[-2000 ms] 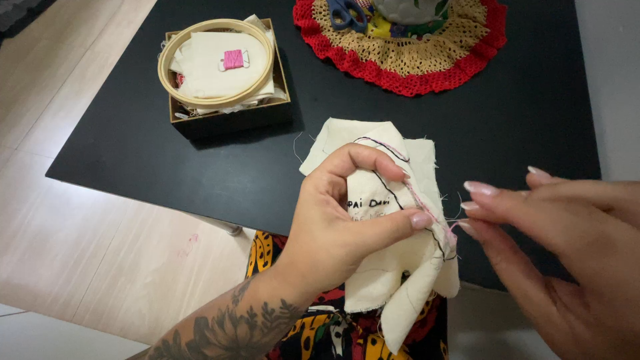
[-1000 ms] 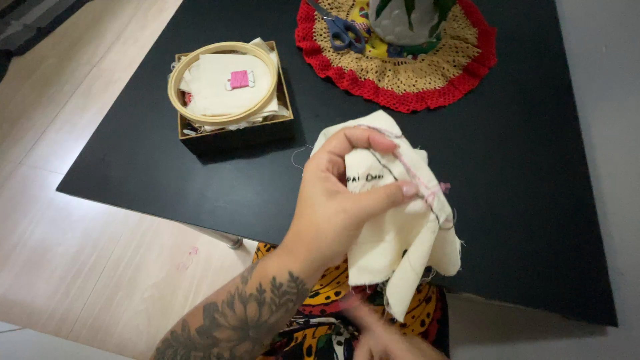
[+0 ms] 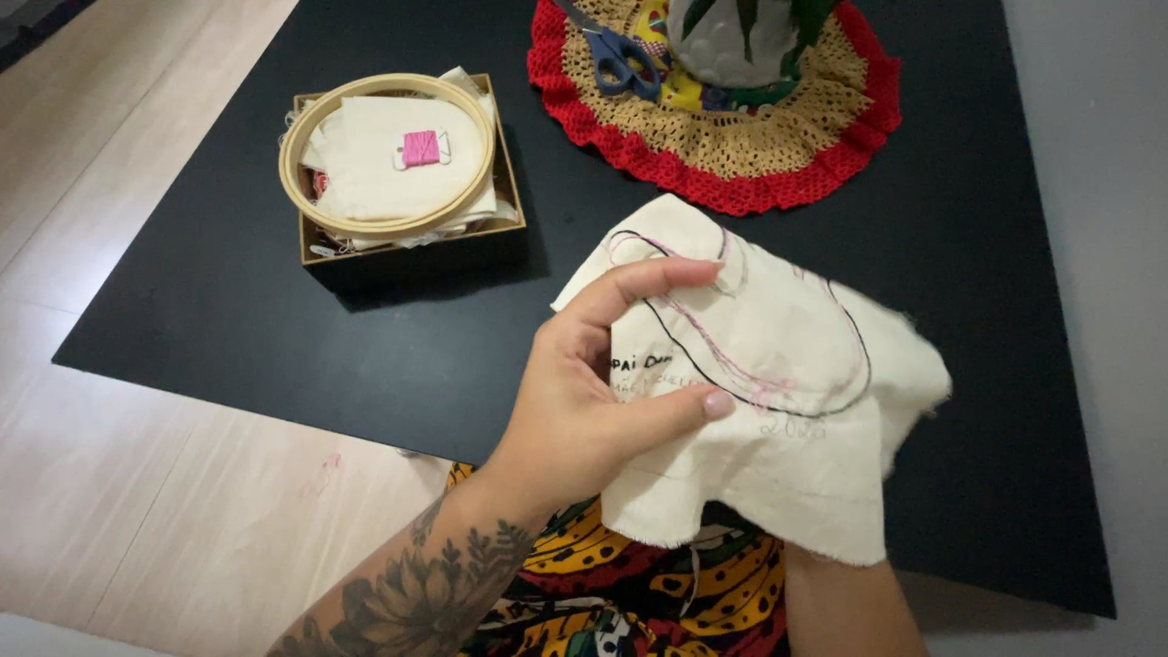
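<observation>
My left hand (image 3: 584, 374) pinches a cream cotton cloth (image 3: 776, 474) between thumb and fingers at its left part. The cloth bears a curved black stitched outline (image 3: 865, 351), pink stitching (image 3: 707, 342), pencil marks and some lettering, partly covered by my fingers. Its edges are frayed. My right forearm (image 3: 849, 598) comes up from the bottom edge and goes behind the cloth; the hand itself is hidden there, so what it holds cannot be seen. No needle can be made out.
On the dark table (image 3: 438, 365) stands a box (image 3: 411, 260) of fabric pieces, topped by a wooden embroidery hoop (image 3: 292, 173) and a bobbin of pink thread (image 3: 422, 148). Behind the cloth lies a crocheted mat (image 3: 730, 164) with blue-handled scissors (image 3: 625, 64) and a plant pot (image 3: 730, 41).
My right hand was at the cloth's right side, then low near my lap; now it is behind the cloth. The cloth is spread wider, showing more of the stitched outline.
</observation>
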